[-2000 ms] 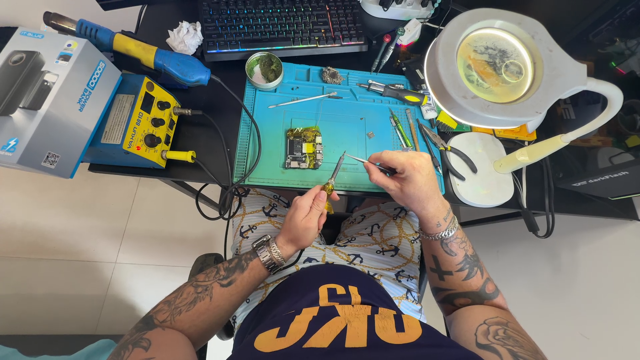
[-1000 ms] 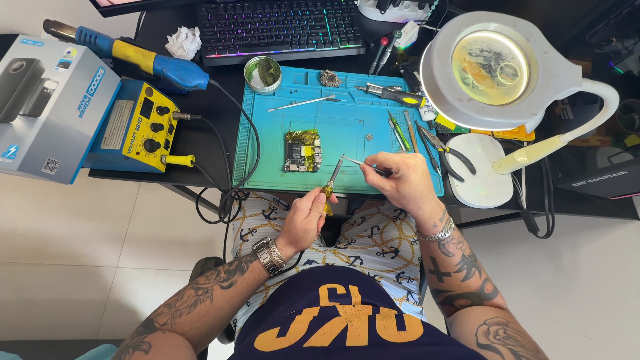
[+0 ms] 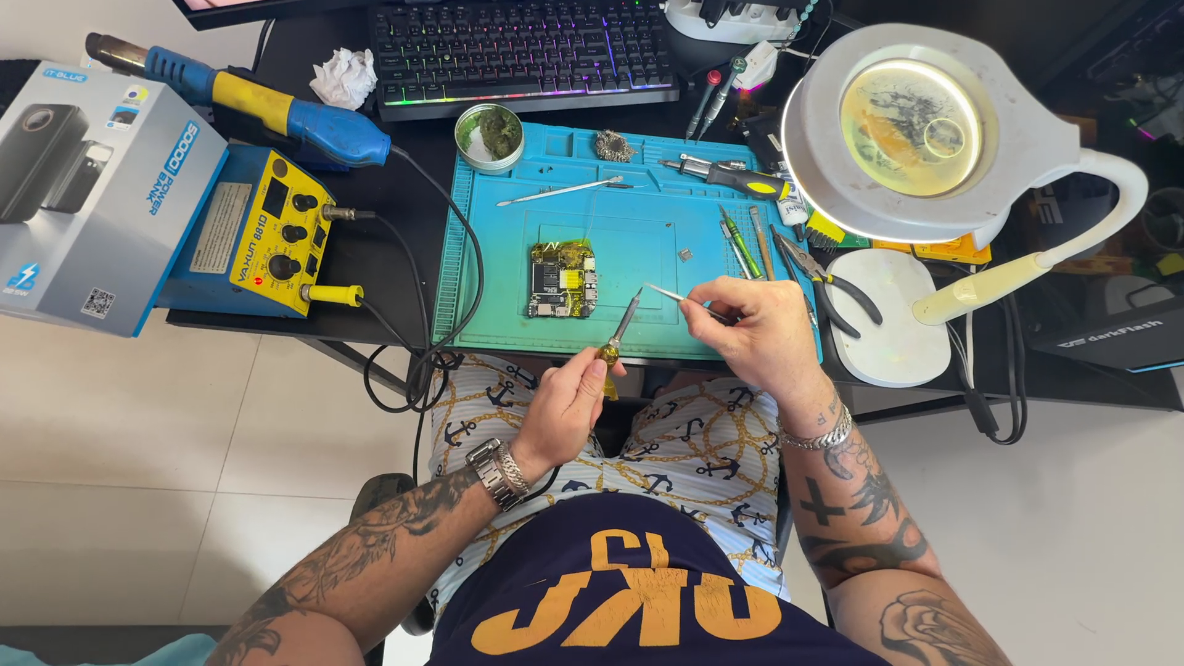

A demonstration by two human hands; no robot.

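Note:
My left hand holds a soldering iron by its handle, its tip pointing up over the front part of a teal work mat. In my right hand are metal tweezers, their point close to the iron's tip; whether the two touch I cannot tell. Left of the tips, a small circuit board with amber tape lies flat on the mat. A tiny metal piece rests on the mat behind the tweezers.
A Yaxun soldering station and a power bank box stand left. Behind lie an open tin, a metal probe and a keyboard. Pliers, a screwdriver and a magnifier lamp are right.

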